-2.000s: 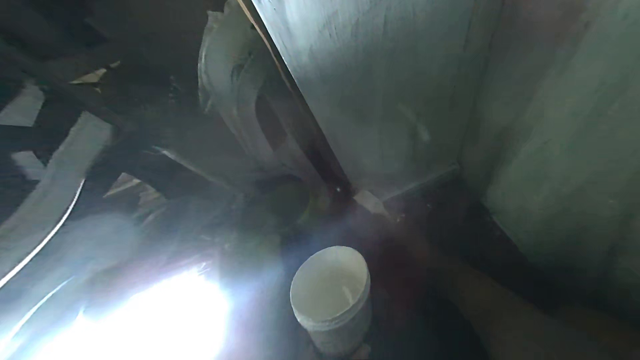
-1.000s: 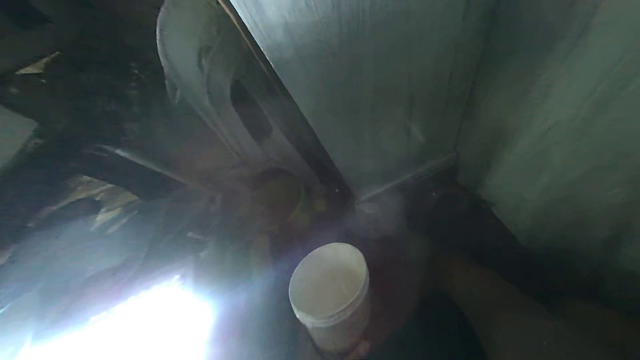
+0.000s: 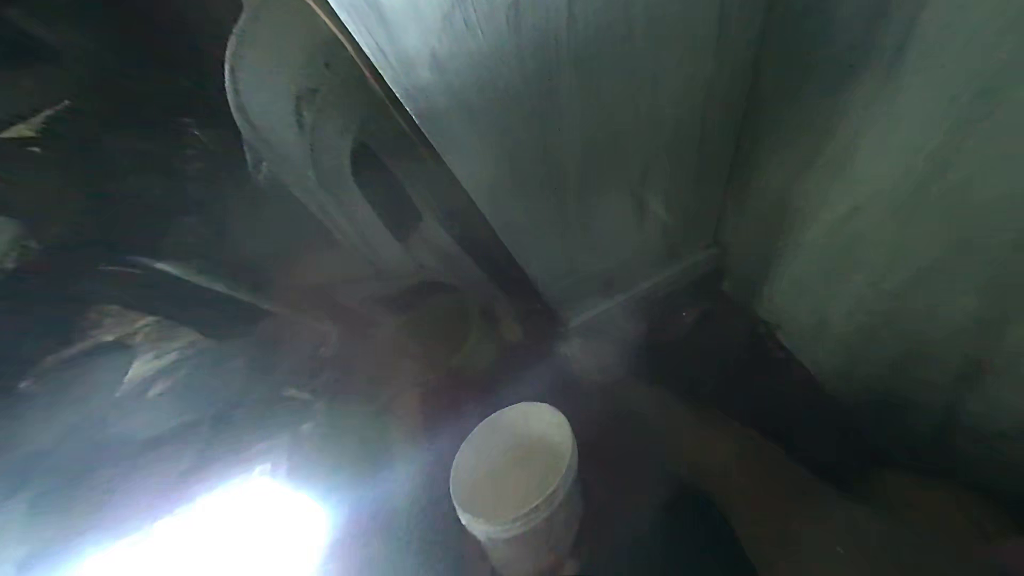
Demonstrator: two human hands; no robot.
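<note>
A white plastic tub [image 3: 512, 472], round and open at the top, is at the bottom centre, tilted a little. Beneath it, my left hand [image 3: 564, 565] shows only as fingertips against its lower side at the frame's edge. From the lower right, my right forearm reaches up toward the foot of a grey panel. My right hand [image 3: 596, 352] is a dim blur near the panel's lower left corner, above and right of the tub. Whether it holds anything cannot be made out. The grey panel [image 3: 592, 144] has a smeared, streaky surface.
A greenish wall [image 3: 904, 208] meets the panel on the right. Left of the panel's edge stands a pale curved piece [image 3: 296, 120] with an oval opening. Torn scraps [image 3: 152, 344] lie at the left. Strong glare [image 3: 232, 528] hides the lower left, and haze dims the floor.
The pale, wedge-shaped thing seen at the panel's lower corner two seconds ago no longer shows clearly; my right hand there is blurred. The tub stays in my left hand. The view has shifted slightly.
</note>
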